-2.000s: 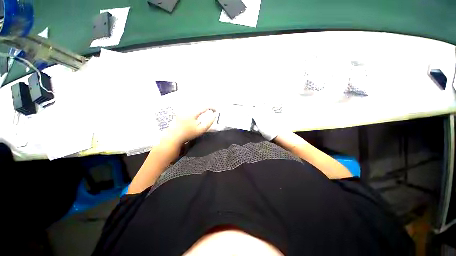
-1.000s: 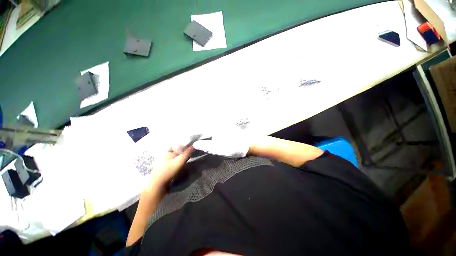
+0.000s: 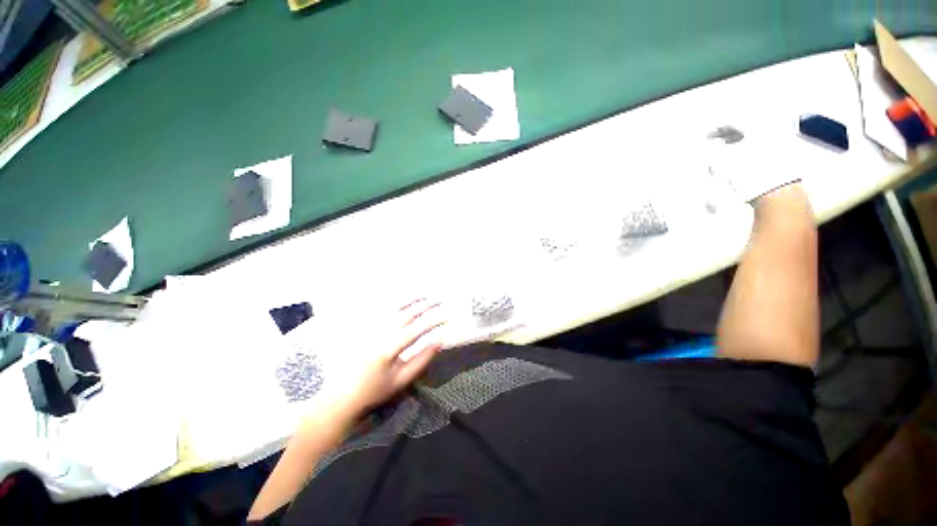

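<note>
My left hand (image 3: 408,347) is bare and lies with its fingers apart on the white bench, close to my body, with nothing seen in it. My right hand (image 3: 748,164), in a white glove, reaches far right over the bench; it blends into the white, so its fingers and anything in them cannot be made out. Printed clear bags lie on the bench: one left of my left hand (image 3: 299,372), one to its right (image 3: 493,310), and one farther right (image 3: 643,224). A small purple-black piece (image 3: 292,316) lies beyond the left bag.
The green belt (image 3: 606,62) runs behind the bench. It carries dark flat units (image 3: 350,130), some on white sheets (image 3: 501,103). Black blocks with a pale cord (image 3: 49,384) sit far left. A dark device (image 3: 824,130) and a red-and-black item (image 3: 910,121) by cardboard lie far right.
My hands have parted from the white piece they held near my lap. My right hand has moved far right; my left has opened on the bench. The camera view has shifted.
</note>
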